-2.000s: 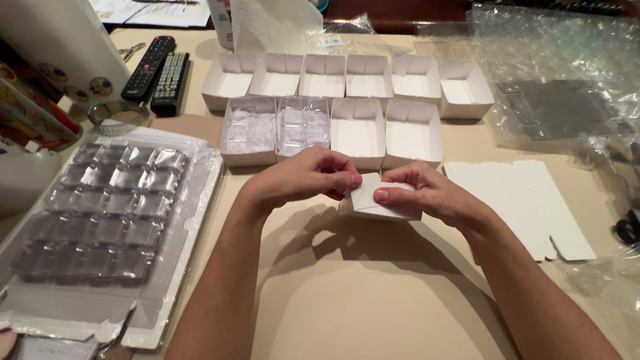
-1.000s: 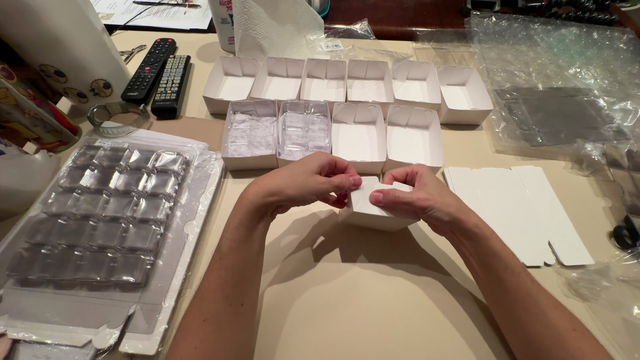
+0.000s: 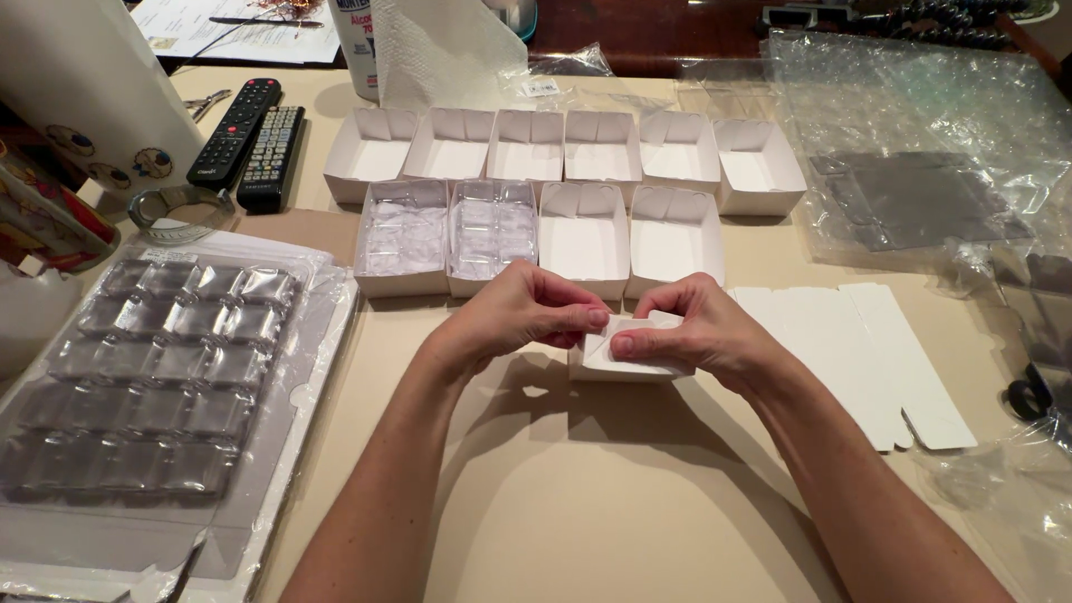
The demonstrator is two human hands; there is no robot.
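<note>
Between my two hands is a small white cardboard box [image 3: 628,368], its flaps folded inward at the top. My left hand [image 3: 536,310] pinches the box's left edge between thumb and fingertips. My right hand [image 3: 699,331] grips the right side, thumb lying across the flaps. Behind them stand two rows of open white boxes [image 3: 584,239]. Two boxes at the left of the front row hold clear plastic trays [image 3: 492,230]. Flat white cardboard blanks [image 3: 846,360] lie right of my right hand.
Wrapped clear plastic trays [image 3: 159,377] rest on cardboard at the left. Two remote controls [image 3: 270,159] and a clear tape roll [image 3: 180,213] lie behind them. Bubble wrap [image 3: 921,109] covers the back right, and a paper towel roll [image 3: 444,50] stands at the back.
My fingers have shifted slightly on the small box, whose top and front now show a little differently. Both hands stay in about the same place.
</note>
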